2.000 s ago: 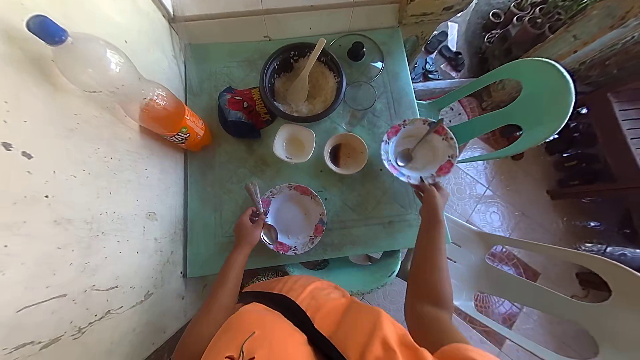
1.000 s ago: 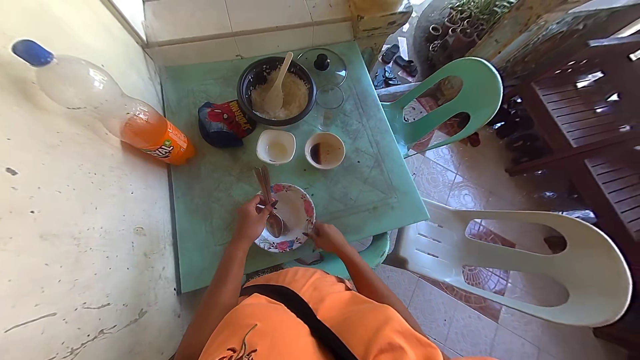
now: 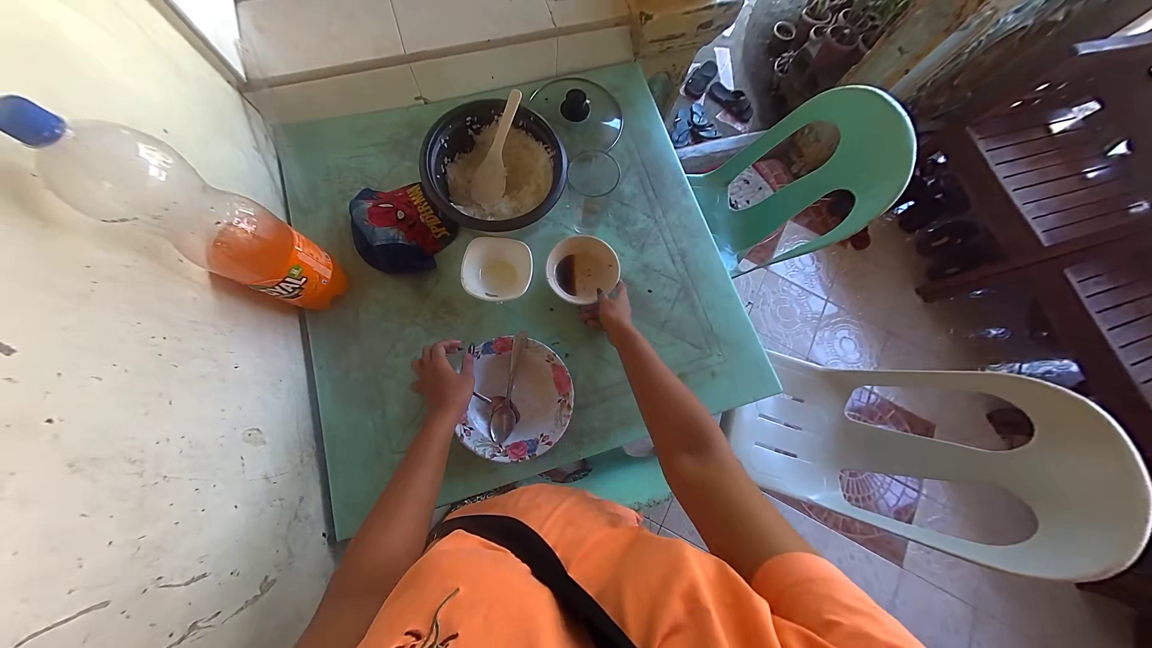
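Observation:
A floral-rimmed plate lies near the table's front edge with metal spoons resting in it. At its left rim is my left hand, fingers spread near the spoon handle; whether it grips anything is unclear. My right hand has its fingers at the lower rim of a white bowl holding dark liquid. Left of that bowl stands a squarish white bowl with pale contents. Behind them, a black pot holds white rice and a rice paddle.
On the green table are a Spider-Man cap, a drinking glass and a glass lid. An orange soda bottle lies along the left side by the wall. Green and white plastic chairs stand at the right.
The two plates held apart earlier are now seen as one on the table, with spoons in it. My right hand has moved from the plate to the bowl of dark liquid; my left has left the spoon handles.

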